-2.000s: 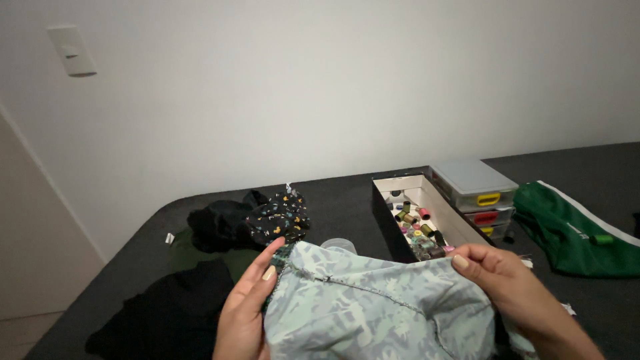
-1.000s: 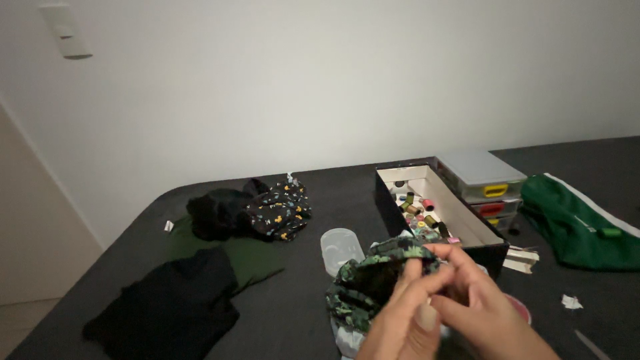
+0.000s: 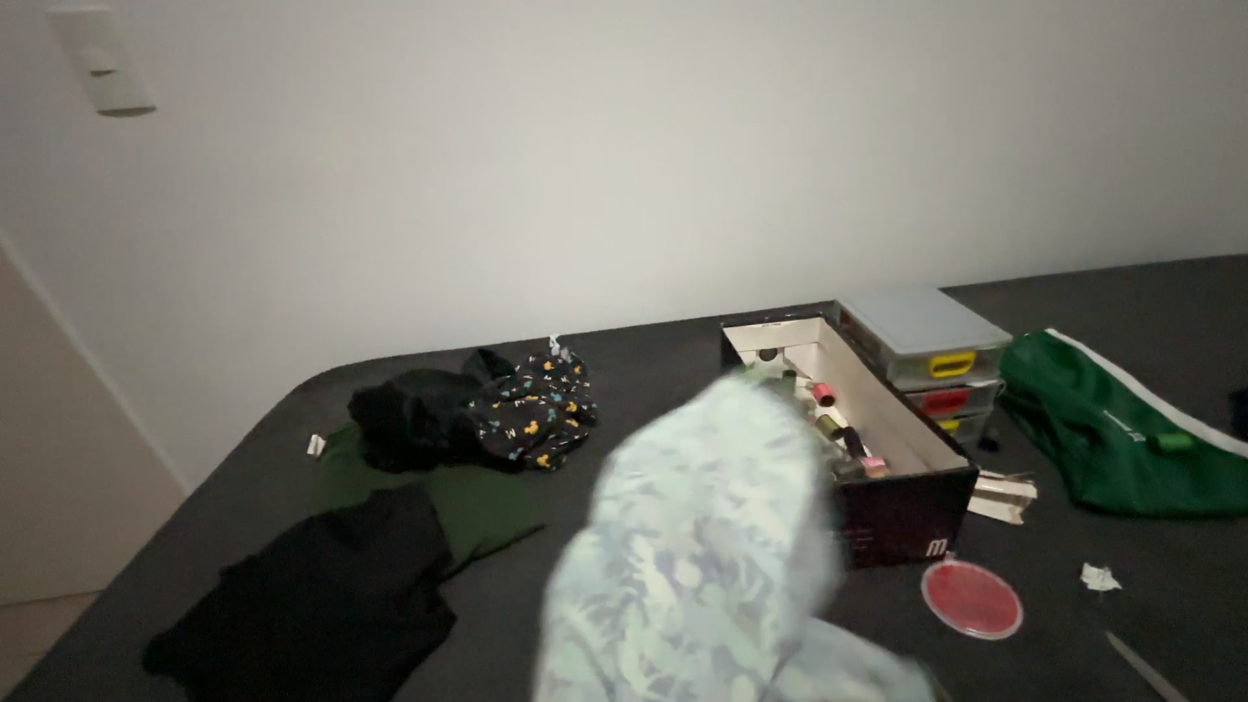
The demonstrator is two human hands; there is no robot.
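Note:
A pale green and grey patterned cloth [image 3: 682, 556], blurred, rises from the bottom edge and covers part of the box of thread spools. Neither of my hands shows; whatever holds the cloth is hidden behind it or below the view. The open black cardboard box [image 3: 902, 507] holds several spools, among them a pink one [image 3: 824, 394]. A round red lid or dish [image 3: 972, 599] lies in front of the box. The tip of a metal blade [image 3: 1141, 663] shows at the lower right.
At left lie a black cloth [image 3: 312, 604], a dark green cloth [image 3: 487, 507] and a black printed garment [image 3: 531, 414]. Stacked clear plastic cases [image 3: 926, 327] stand beside the box. Farther right, a green spool [image 3: 1173, 442] rests on a green fabric piece [image 3: 1092, 439]. A paper scrap [image 3: 1100, 577] lies nearby.
My hands have gone out of view. The cloth, gathered with its dark green patterned side showing a second ago, now stands raised with its pale side showing. The red round piece is uncovered.

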